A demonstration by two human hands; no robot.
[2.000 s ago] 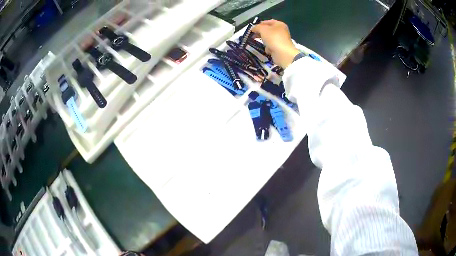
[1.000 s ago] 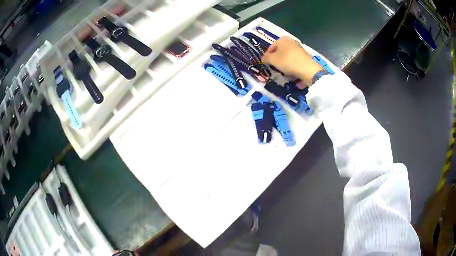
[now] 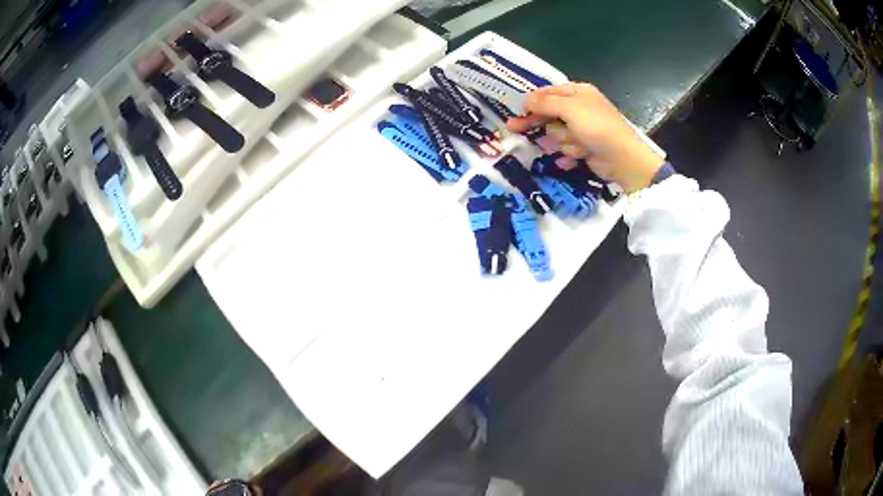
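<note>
My right hand [image 3: 586, 126] is over the strap pile at the far right of the white tray [image 3: 319, 329], fingers pinched together. A pale grey strap [image 3: 487, 79] runs from its fingers to the upper left; the gripped end is hidden. Black straps [image 3: 436, 118] with pale hole rows lie to its left, blue straps [image 3: 411, 145] beside them. Shorter blue pieces [image 3: 529, 242] and dark pieces [image 3: 496, 237] lie nearer. My left hand is not in view. A dark round-edged thing, perhaps a watch body [image 3: 230, 488], is cut off by the bottom edge.
Stacked white trays [image 3: 155, 281] behind hold black-strap watches [image 3: 198, 108], a light blue strap [image 3: 121, 208] and a pink-edged case [image 3: 327, 93]. A slotted tray [image 3: 145, 426] is at lower left, a toothed rack [image 3: 39, 179] at far left. A stool [image 3: 799, 97] stands at far right.
My right hand first moved from the pile's far end toward me, then slightly right. The pale grey strap now shows by its fingers. The view has shifted slightly.
</note>
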